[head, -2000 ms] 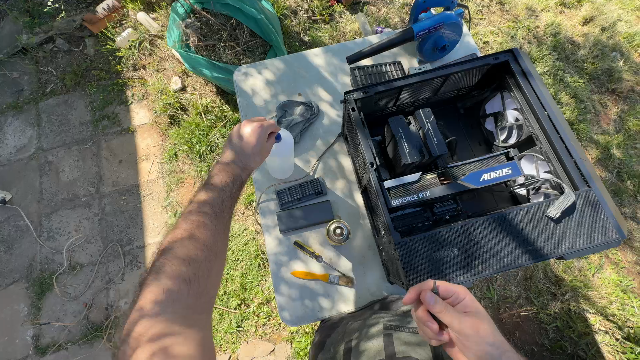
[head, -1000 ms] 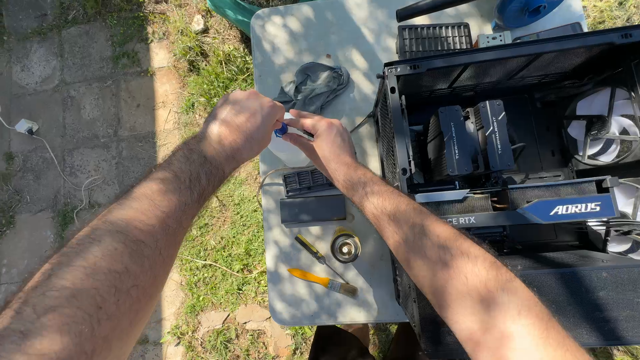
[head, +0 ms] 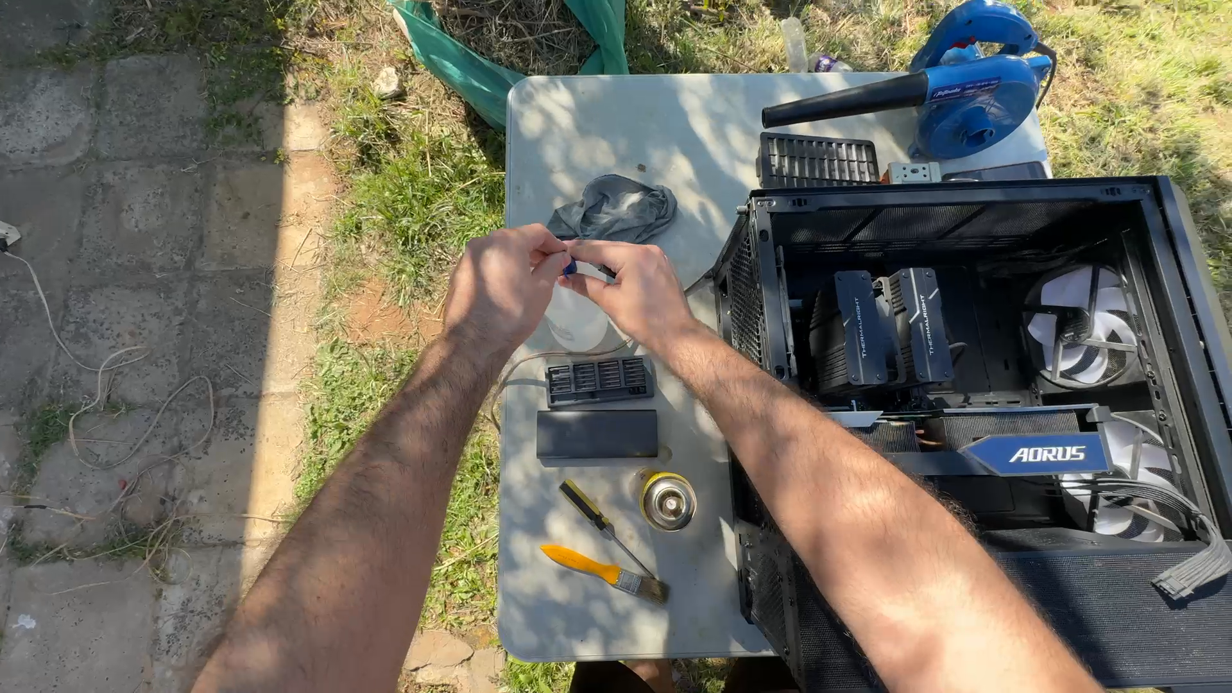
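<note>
My left hand (head: 505, 279) and my right hand (head: 630, 289) meet over the table, both with fingers on the small blue cap (head: 570, 267) of a translucent white bottle (head: 577, 322). A thin dark item, partly hidden, is between my right fingers. A grey cloth (head: 616, 207) lies just beyond my hands. Nearer to me are a black screwdriver bit case (head: 599, 381), a dark rectangular case (head: 597, 435), a yellow and black screwdriver (head: 587, 505), a metal can (head: 669, 500) and a paintbrush with an orange handle (head: 582, 563).
An open black computer case (head: 962, 197) with a graphics card (head: 1035, 454) and a twin-tower cooler (head: 885, 327) fills the right. Behind it lie a blue electric blower (head: 977, 106) and a black slotted tray (head: 818, 162). A green bag (head: 462, 58) stands on the grass beyond the table (head: 539, 616).
My right hand has gone from beside the computer case's near edge to the bottle cap, where my left hand was. The view has shifted.
</note>
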